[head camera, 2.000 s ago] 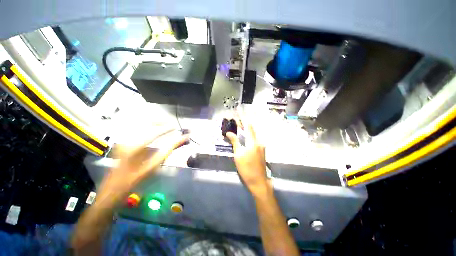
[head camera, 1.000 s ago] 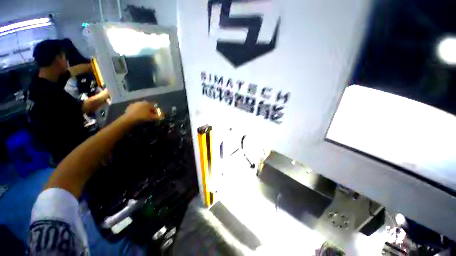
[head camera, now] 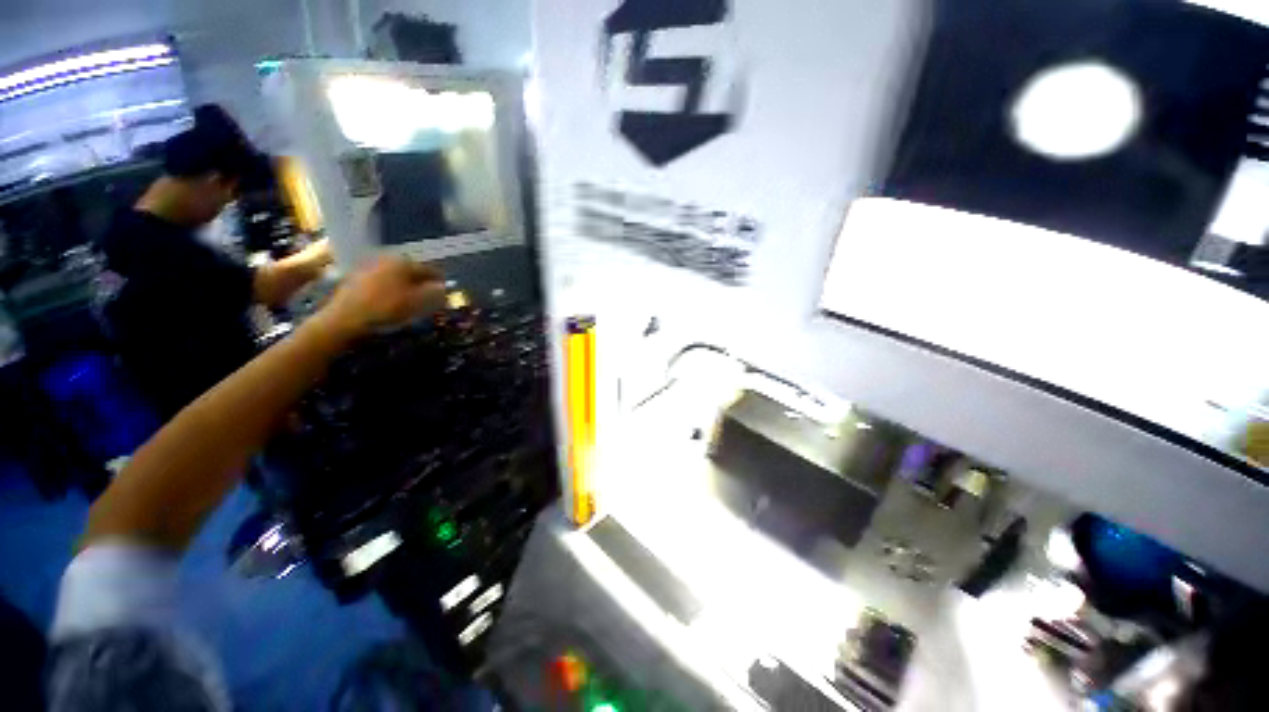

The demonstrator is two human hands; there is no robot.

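My left hand (head camera: pixel 387 295) is over the far part of the black trays (head camera: pixel 404 417) left of the machine. Its fingers are together around something small and light at the fingertips, too blurred to name. My right hand is not in view. The fixture (head camera: pixel 877 654), a small dark block, stands on the bright plate at the bottom right; whether it holds a part cannot be told.
The yellow light curtain bar (head camera: pixel 580 417) stands at the opening's left edge. A black box unit (head camera: pixel 793 466) and a blue cylinder (head camera: pixel 1124 545) are inside the machine. The monitor (head camera: pixel 960 125) is above. A person (head camera: pixel 181 278) in black works at another machine.
Since two seconds ago, the view has swung left and my left hand has moved from the machine to the trays. In the last second, the view has shifted slightly back right, bringing the fixture into view.
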